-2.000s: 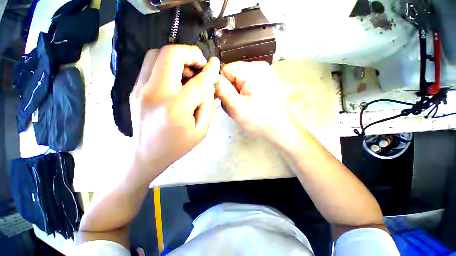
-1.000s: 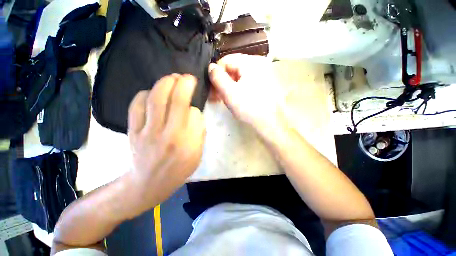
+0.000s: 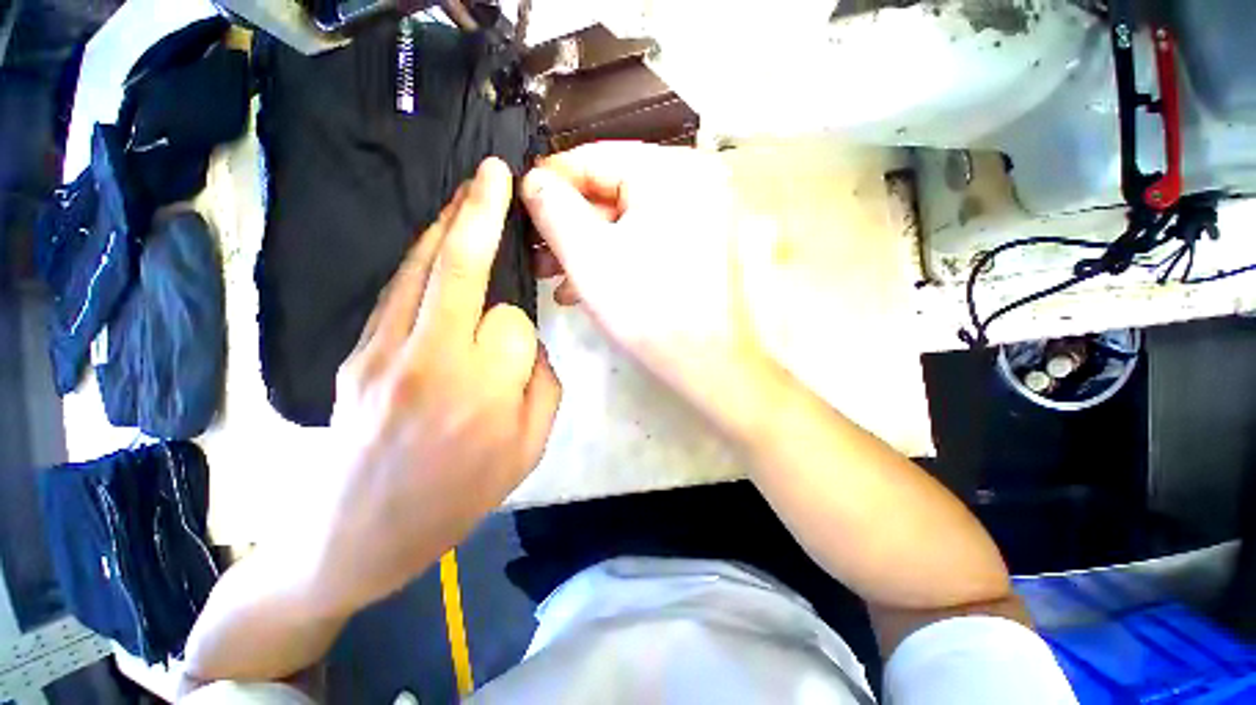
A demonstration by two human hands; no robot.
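Note:
The black fabric pouch (image 3: 338, 207) lies flat on the pale table below the needle area, with a short silver zipper (image 3: 406, 66) near its top. My left hand (image 3: 448, 351) rests flat on the pouch, fingers extended towards the needle and close together. My right hand (image 3: 620, 248) pinches the pouch's right seam edge (image 3: 529, 207) between thumb and fingers. The presser foot (image 3: 510, 83) is just above the fingertips; the needle itself is too small to tell.
A brown ridged block (image 3: 620, 103) sits right of the needle. The white machine body (image 3: 827, 69) fills the top right, with red and black snips (image 3: 1165, 124) and black cord. Stacked pouches (image 3: 131, 551) and loose pouches (image 3: 165, 317) lie left. A round container (image 3: 1068, 369) is below the table's right edge.
The pouch has been spread flatter and straightened. My left hand, earlier pinching near the needle, then lifted with curled fingers, now lies extended on the fabric. My right hand keeps pinching the edge.

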